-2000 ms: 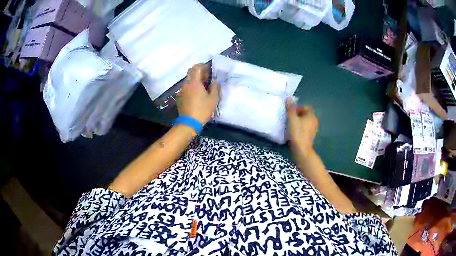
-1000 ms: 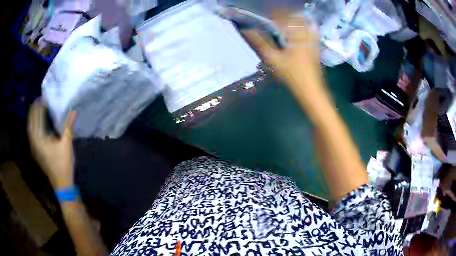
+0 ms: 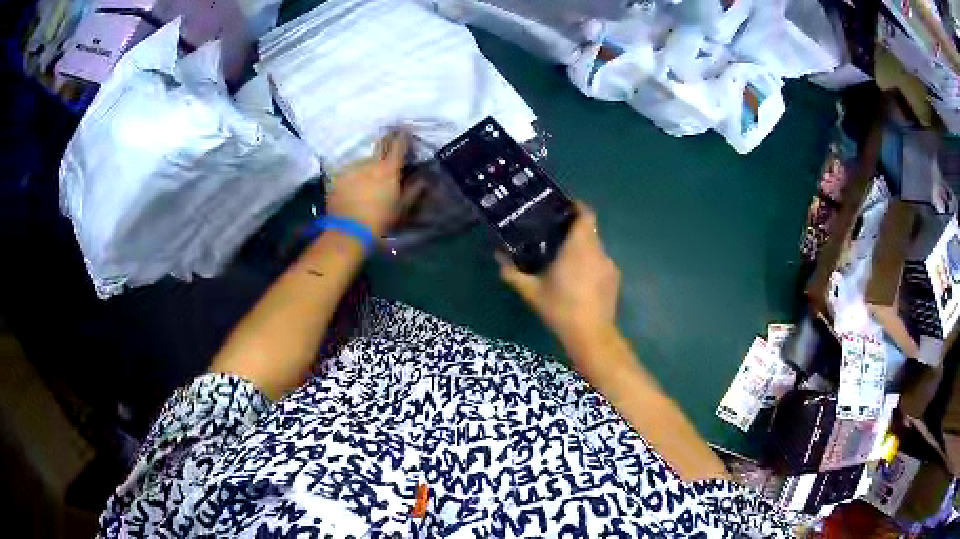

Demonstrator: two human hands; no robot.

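Observation:
A black product box [image 3: 505, 190] with white print and icons is held slanted over the green tabletop. My right hand [image 3: 574, 279] grips its near end. Its far end is beside the near edge of the stack of flat white poly mailers [image 3: 374, 79]. My left hand [image 3: 368, 195], with a blue wristband, is at the stack's near edge on the dark mouth or flap of a mailer [image 3: 442, 200]. The fingers are blurred; I cannot tell how firmly they hold it.
Bulky filled white mailers [image 3: 184, 174] lie at the left, with mauve-pink boxes [image 3: 105, 42] behind. Crumpled white carrier bags [image 3: 695, 68] lie at the top right. Printed labels [image 3: 756, 381], black boxes [image 3: 805, 426] and an open brown carton [image 3: 890, 263] crowd the right edge.
My left hand has moved from the filled mailers to the flat stack. My right hand has come back from the far side and now holds the black box.

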